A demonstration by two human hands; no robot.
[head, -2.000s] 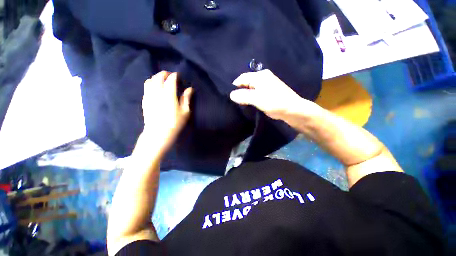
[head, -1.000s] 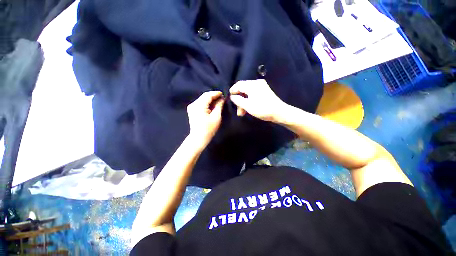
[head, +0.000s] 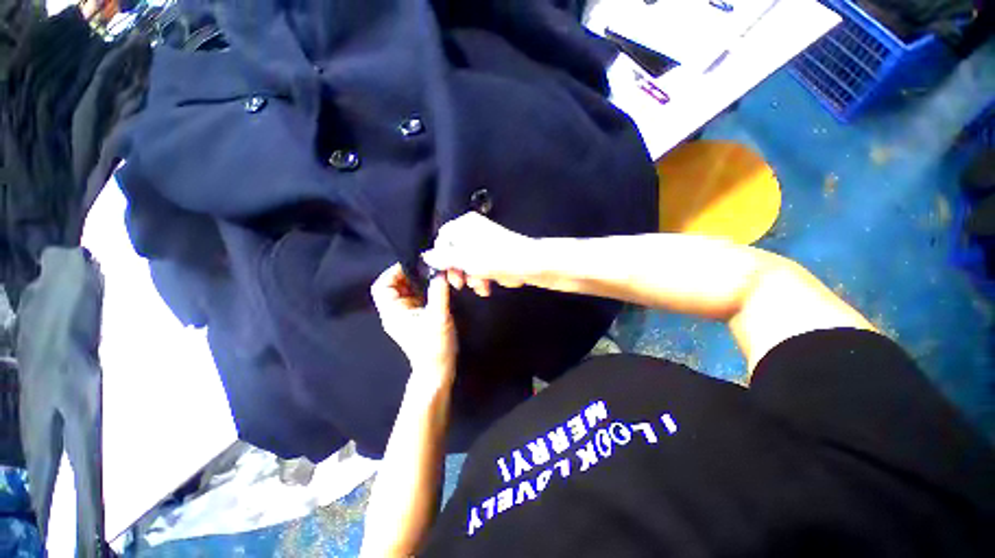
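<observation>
A dark navy overcoat (head: 546, 142) lies over the white-topped table and hangs over its near edge. Several round shiny buttons show on its front, one (head: 345, 160) left of the middle and one (head: 481, 201) just above my right hand. My left hand (head: 418, 316) and my right hand (head: 480, 253) meet at the coat's front edge, their fingertips pinching the cloth there. What lies between the fingertips is small and dark; I cannot tell if it is a button.
The white table top (head: 164, 414) shows at left, with a grey garment (head: 60, 360) and dark garments (head: 66, 142) beside it. At right are a pink-red item (head: 652, 89) on white sheets, a round orange-yellow stool (head: 720, 194) and a blue crate (head: 846, 60).
My hands have come together at the front edge, first apart on the coat two seconds ago. The view has shifted, so more of the coat's upper front and the left garments show.
</observation>
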